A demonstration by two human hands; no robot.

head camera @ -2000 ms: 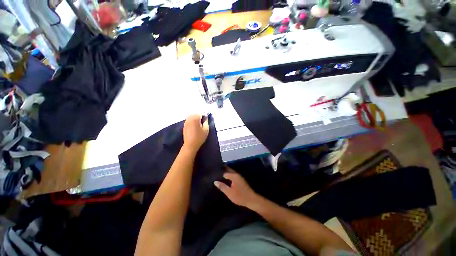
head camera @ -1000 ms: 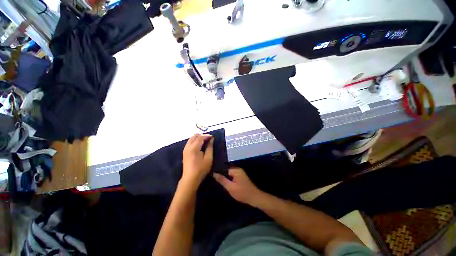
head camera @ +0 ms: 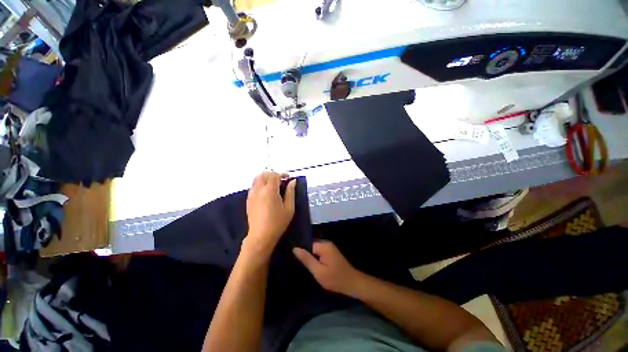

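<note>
A black garment panel [head camera: 200,230] lies over the table's front edge, below and left of the needle, and hangs toward my lap. My left hand [head camera: 270,206] grips its upper part near the top corner, on the ruled edge. My right hand [head camera: 329,265] pinches the panel's right edge just below the table edge. The presser foot and needle area [head camera: 300,124] is above my hands, apart from the cloth. A stack of narrow black cut pieces [head camera: 392,151] lies right of the needle.
The white machine head [head camera: 372,51] spans the top right. Scissors [head camera: 585,148], white labels [head camera: 506,143] and a white spool-like thing [head camera: 553,124] lie right. A crumpled black pile [head camera: 93,103] is upper left; scraps [head camera: 34,192] are far left.
The view has moved closer to the machine. The panel and my left hand have come away from the needle toward the front edge. My right hand remains on the panel's right edge.
</note>
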